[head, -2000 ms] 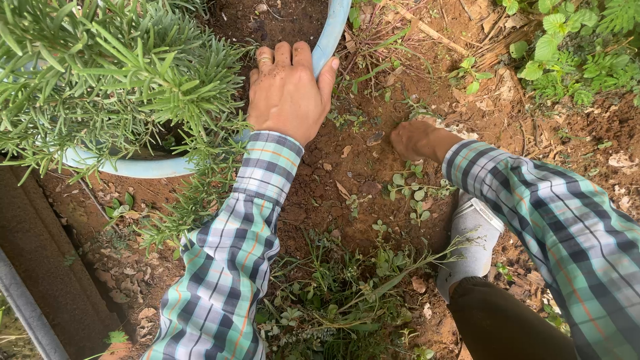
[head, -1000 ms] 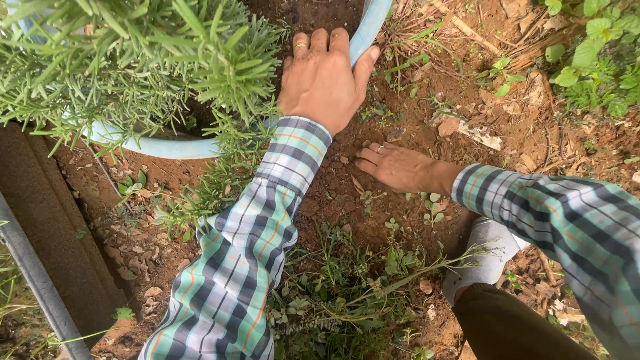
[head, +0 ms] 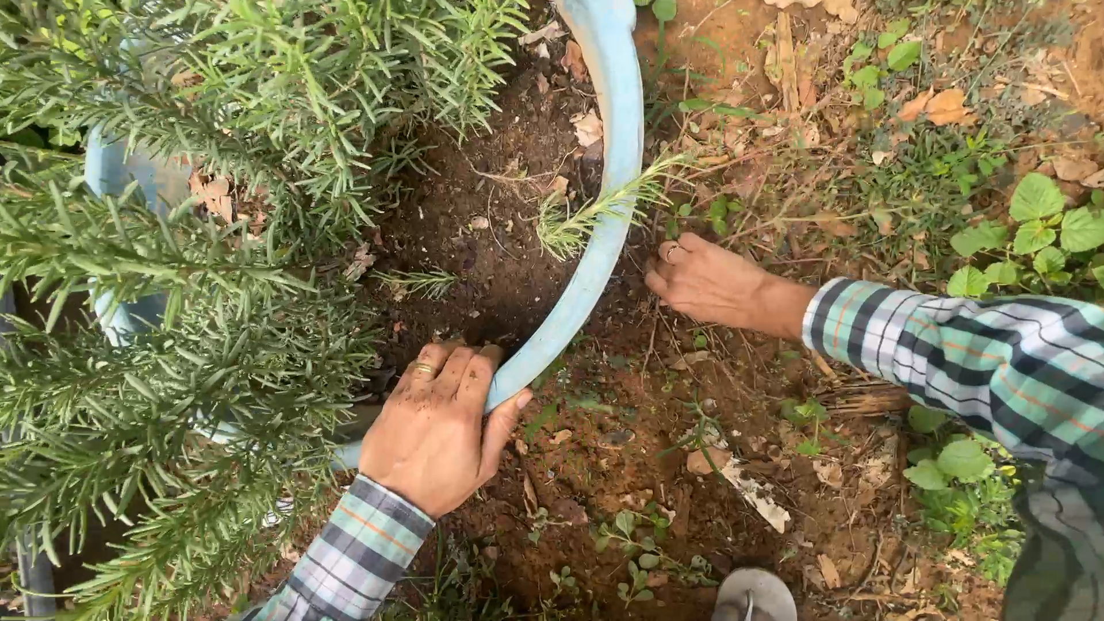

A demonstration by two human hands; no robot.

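Note:
My left hand [head: 440, 423] grips the rim of a light blue planter [head: 617, 207], fingers over the inner side and thumb outside. Dark soil [head: 483, 207] and a bushy rosemary plant [head: 285, 207] fill the planter. A rosemary sprig [head: 595, 211] lies across the rim. Just outside the rim, to the right, my right hand [head: 711, 280] is down at the ground among thin stems, its fingers curled; whether it pinches anything is hidden.
Small weeds [head: 634, 543] grow from the reddish soil near a sandaled foot [head: 755, 595]. Broad-leaved green plants [head: 1035, 224] stand at the right. Dry leaves [head: 940, 105] and twigs litter the ground. A grey metal bar [head: 34, 561] runs at the lower left.
My right hand has gone from bare soil near the weeds to the ground close beside the planter's rim. My left hand stays on the rim. The view has shifted toward the planter.

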